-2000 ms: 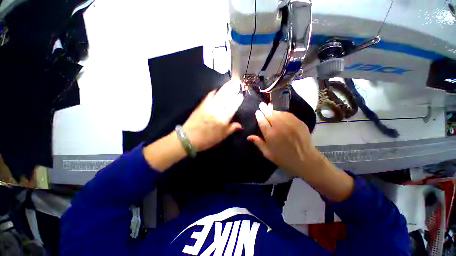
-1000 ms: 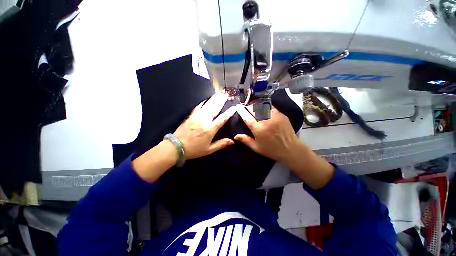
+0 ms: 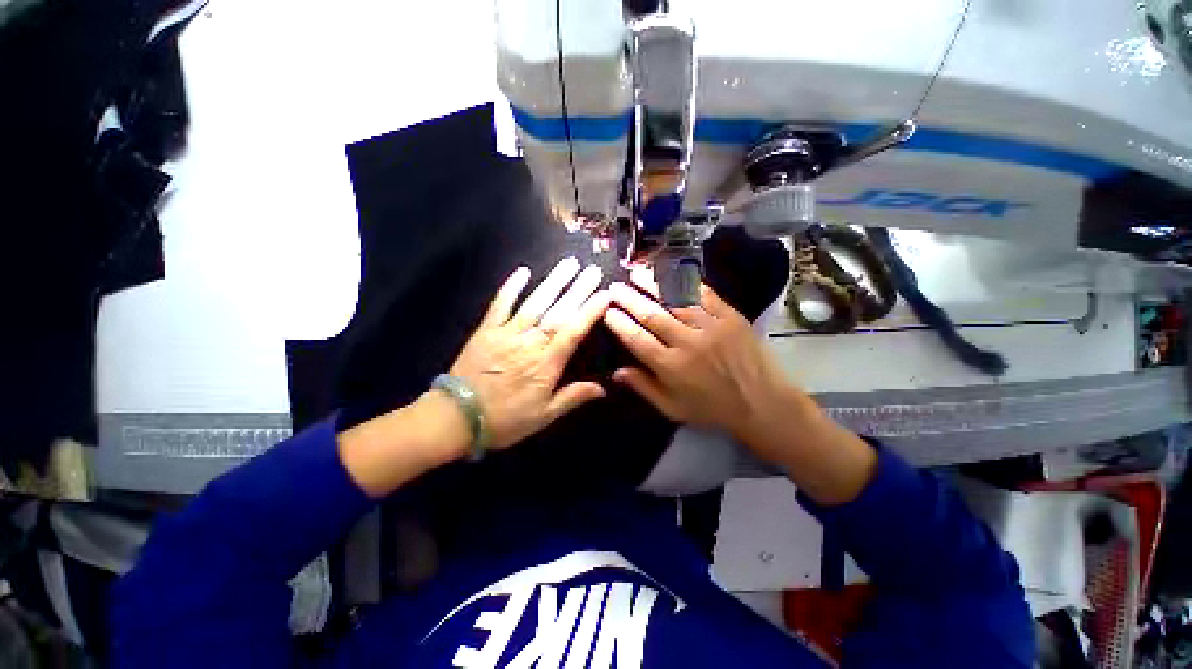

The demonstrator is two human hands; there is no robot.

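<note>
A black fabric panel with a stepped, curved left edge lies under the needle area of the white sewing machine. The presser foot and needle are small, lit and partly hidden. My left hand lies flat on the fabric, fingers spread, just below and left of the needle area. My right hand rests on the fabric just right of it, fingertips close to my left hand's and partly behind a metal machine part. A pale fabric side shows at the panel's lower right edge.
Wrapped scissor handles and a dark fuzzy strip lie right of the needle area. A black fabric heap is at left. The ruler-marked table edge runs in front. A red and white basket stands at lower right.
My left hand has opened and flattened, its fingers now spread on the fabric. My right hand stays beside it with small finger shifts. The view has shifted since the first frame.
</note>
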